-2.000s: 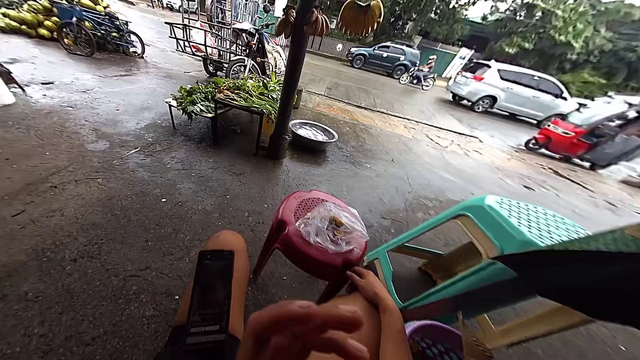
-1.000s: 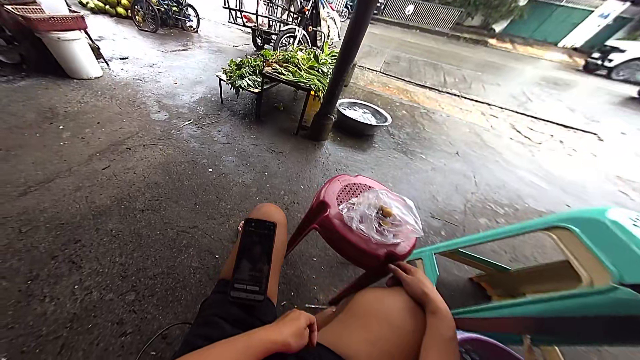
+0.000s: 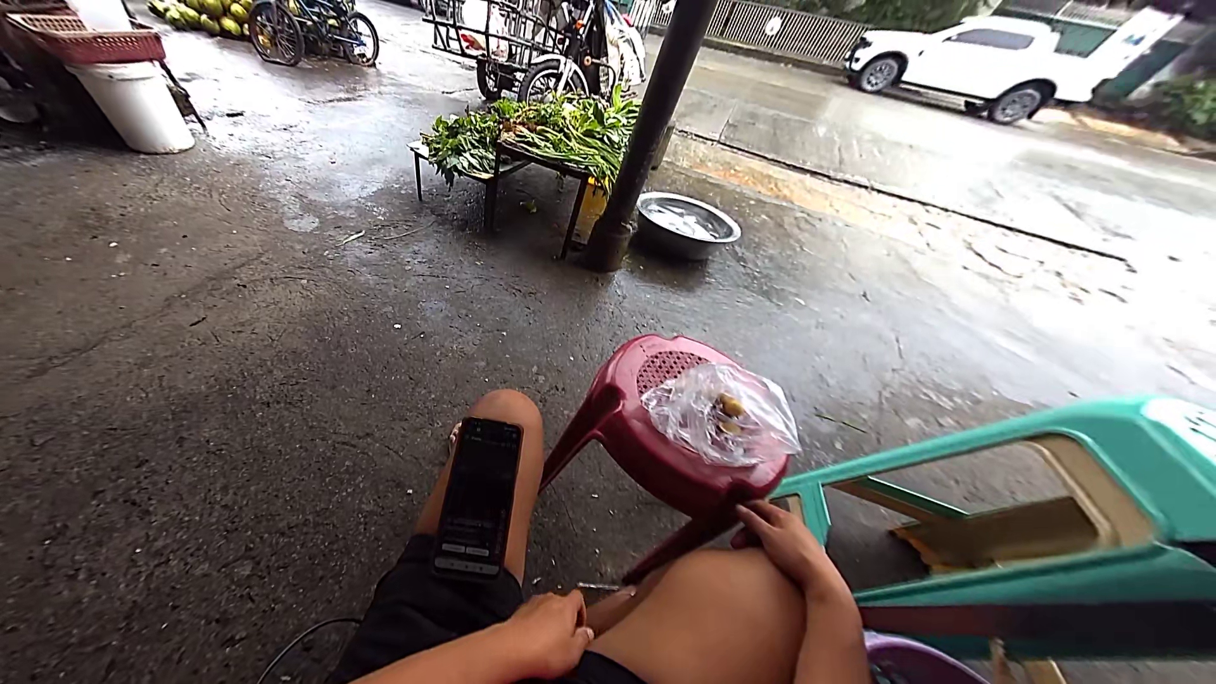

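My left hand [image 3: 551, 635] rests on my lap at the bottom centre, its fingers curled; whether it pinches something cannot be made out. On my right knee lies my right hand [image 3: 781, 543], fingers spread near the edge of a dark red plastic stool [image 3: 655, 456], with nothing seen in it. A clear plastic bag [image 3: 698, 418] with small brownish pieces inside lies on that stool. A smartphone [image 3: 478, 499] with a dark screen rests on my left thigh, touched by neither hand.
A teal plastic stool or table [image 3: 1107, 475] stands at right, above a purple tub [image 3: 917, 662]. Ahead are leafy greens [image 3: 570, 133] on low stands, a dark post [image 3: 655, 123] and a metal basin [image 3: 686, 226]. A white bucket [image 3: 138, 109] stands far left; a white pickup [image 3: 978, 62] is on the road.
My left hand was raised and blurred in front of my lap two seconds ago and is now down on it. My right hand stays by the knee. The view has turned somewhat.
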